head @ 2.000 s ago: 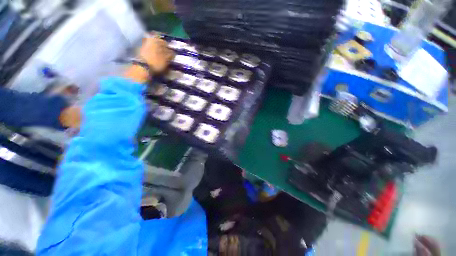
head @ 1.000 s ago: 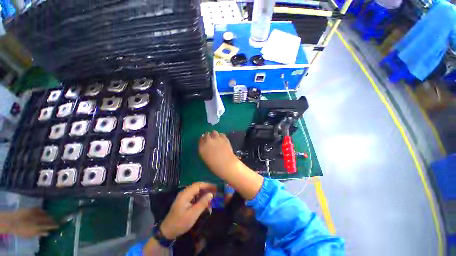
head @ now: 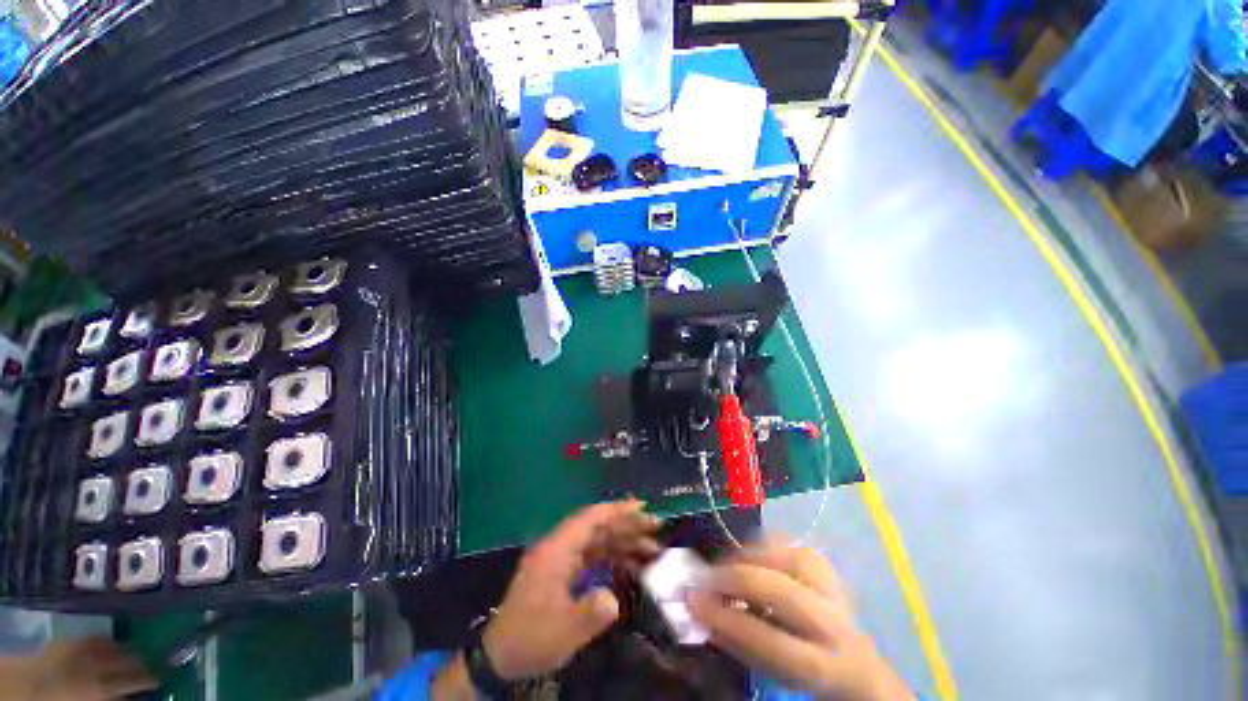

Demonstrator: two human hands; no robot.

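My right hand (head: 794,616) holds a small silver-white housing (head: 676,592) between thumb and fingers, in front of the bench edge. The housing is slightly blurred. My left hand (head: 554,589), with a black wristband, is just left of the housing, its fingers curled and apart; I see nothing held in it. The toggle-clamp fixture (head: 684,397) stands beyond my hands on the green mat, its red handle (head: 741,452) lying toward me. The blister tray (head: 383,548) on the left holds rows of silver housings, with some pockets at its left edge hard to see.
A tall black tray stack (head: 274,151) stands behind the tray. A blue tester box (head: 712,208) is behind the fixture, with a clear cylinder (head: 645,69) and white sheet (head: 715,123) on top. A thin pale tube (head: 808,370) loops at the right. Another person's hand (head: 69,671) shows at lower left.
My right hand has come back from the mat to beside my left hand, and the silver-white housing now shows in it. The view has shifted, so tray and fixture sit further left.
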